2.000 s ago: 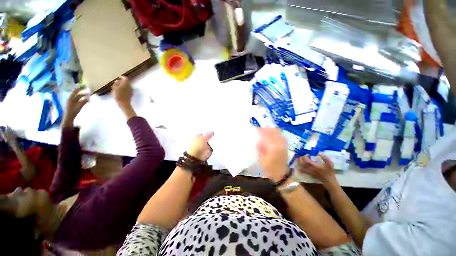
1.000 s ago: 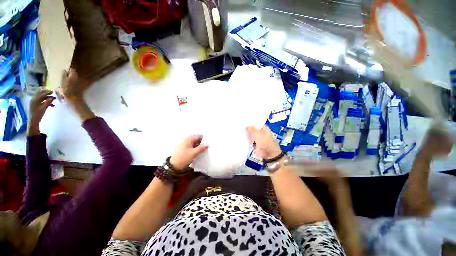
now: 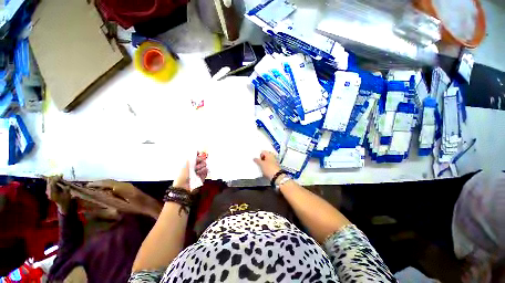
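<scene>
White sheets [image 3: 235, 124], overexposed and hard to separate from the bench, lie in front of me. My left hand [image 3: 194, 170] is at the bench's front edge, its fingers closed on a white piece with a small red print, seemingly a sheet or pack. My right hand [image 3: 268, 164] is at the lower right of the sheets, its fingers bent; whether it grips an edge cannot be told. Flat blue-and-white cartons [image 3: 299, 91] lie fanned just beyond my right hand.
Several stacks of cartons [image 3: 396, 119] stand to the right. At the back are a phone [image 3: 227, 59], a tape roll [image 3: 153, 59], clear plastic trays [image 3: 376, 27] and an orange-rimmed basket [image 3: 480, 27]. A cardboard box [image 3: 75, 47] is at left; a person's hand [image 3: 58, 193] holds brown material.
The bunched white piece between my hands is gone from there. My left hand has moved lower and left, my right hand slightly left. The orange basket is lower, and the left person's arms have drawn back.
</scene>
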